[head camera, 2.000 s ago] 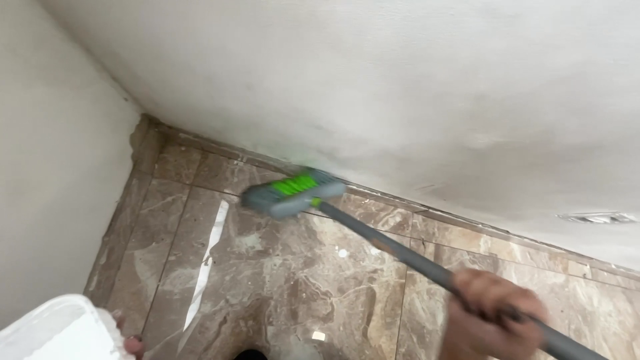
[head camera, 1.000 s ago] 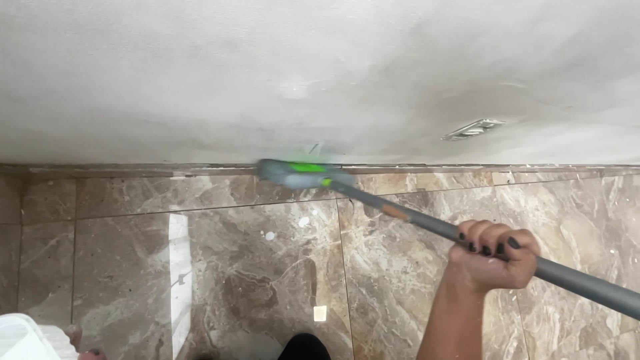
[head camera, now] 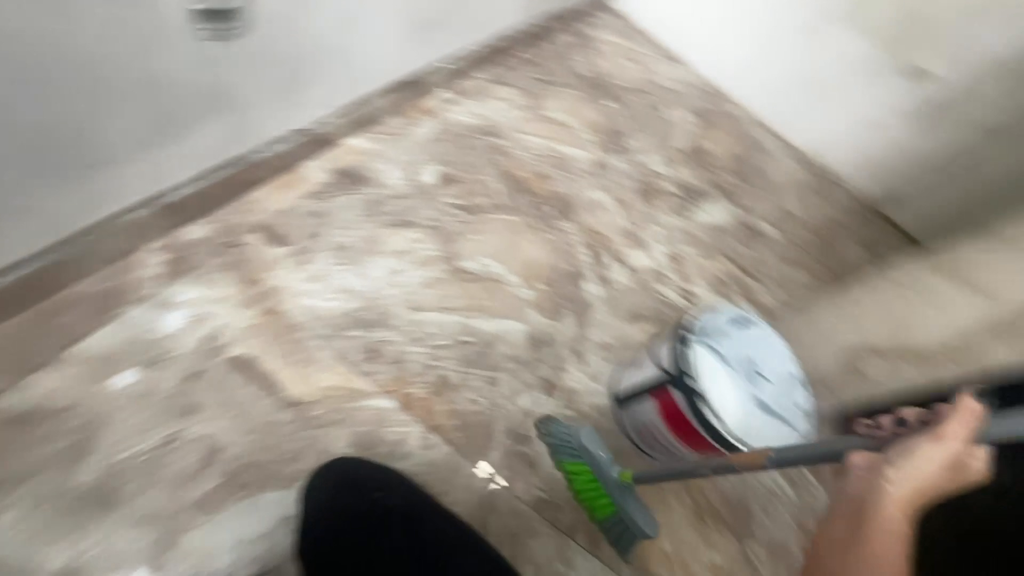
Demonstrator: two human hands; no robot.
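Note:
My right hand (head camera: 920,464) is closed around the grey handle of a broom (head camera: 596,488) at the lower right. The broom's grey head with green bristles in its middle lies low over the marbled floor tiles, beside a paint bucket (head camera: 752,376) with a pale lid and a red band. Part of the handle passes in front of the bucket. A few white scraps (head camera: 490,474) lie on the floor left of the broom head. My left hand is out of the frame. The view is blurred.
A pale wall (head camera: 120,104) with a small fitting (head camera: 216,20) runs along the left, and another wall (head camera: 768,64) meets it at a corner at the top. A black-clad leg or foot (head camera: 384,520) is at the bottom. White specks dot the floor.
The view has swung widely to another part of the room. The broom head has come away from the wall's foot. The white container at the lower left is no longer in view.

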